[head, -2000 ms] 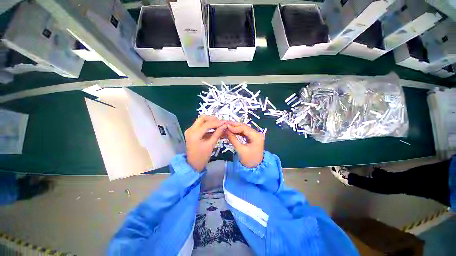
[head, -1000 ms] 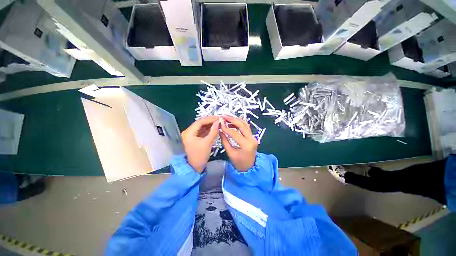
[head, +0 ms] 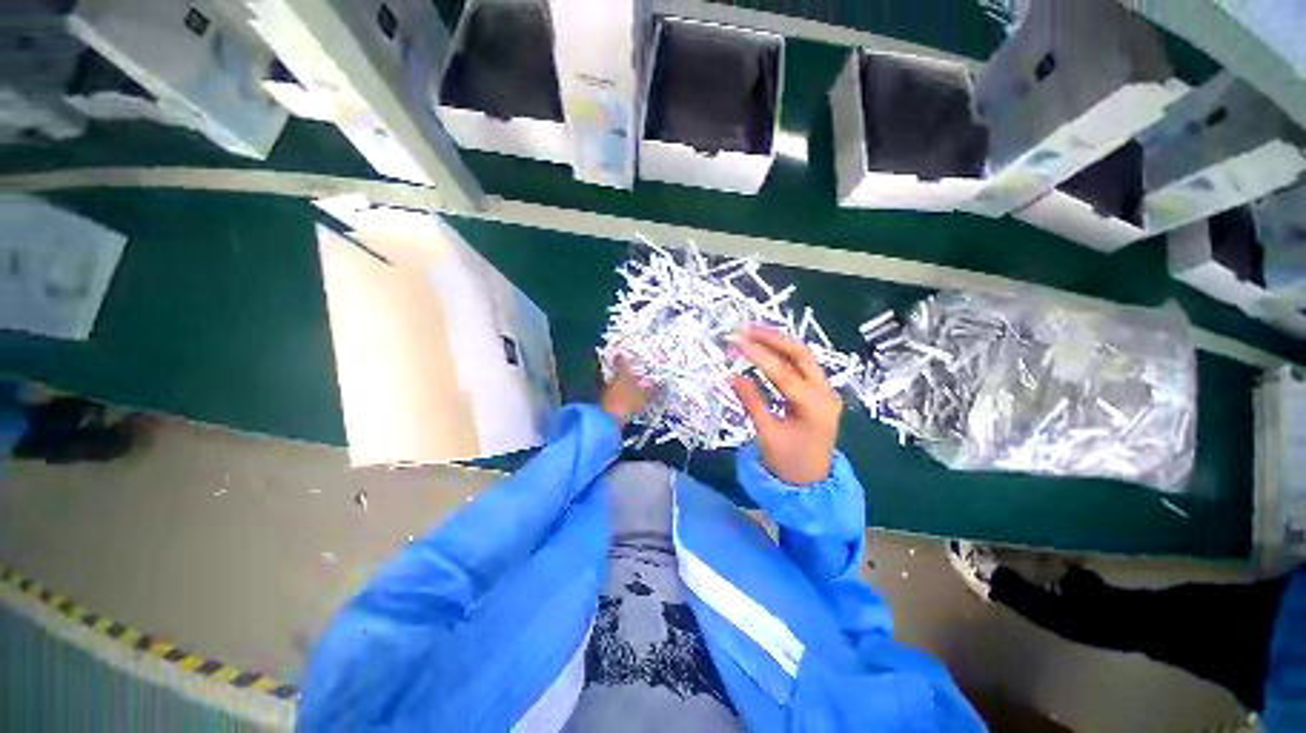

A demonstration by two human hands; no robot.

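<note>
A loose heap of small white plastic clips (head: 688, 315) lies on the green bench in front of me. My left hand (head: 626, 390) is low at the heap's left edge; its fingertips are blurred among the clips, and whether it holds one cannot be told. My right hand (head: 795, 408) is over the heap's right side with thumb and fingers apart; white clips show by its fingertips. A clear plastic bag (head: 1067, 380) full of the same clips lies to the right. An open carton (head: 408, 337), cream inside and white outside, stands to the left of the heap.
Open white boxes with dark inserts (head: 709, 86) stand behind the bench's pale edge strip. Printed cartons (head: 1074, 93) lean among them. A pale post (head: 358, 86) rises at upper left. Another person's dark sleeve or leg (head: 1146, 616) shows at lower right.
My hands, earlier fingertip to fingertip over the heap, are now apart. My left hand is lower at the heap's left edge, my right hand farther right. The camera view has tilted.
</note>
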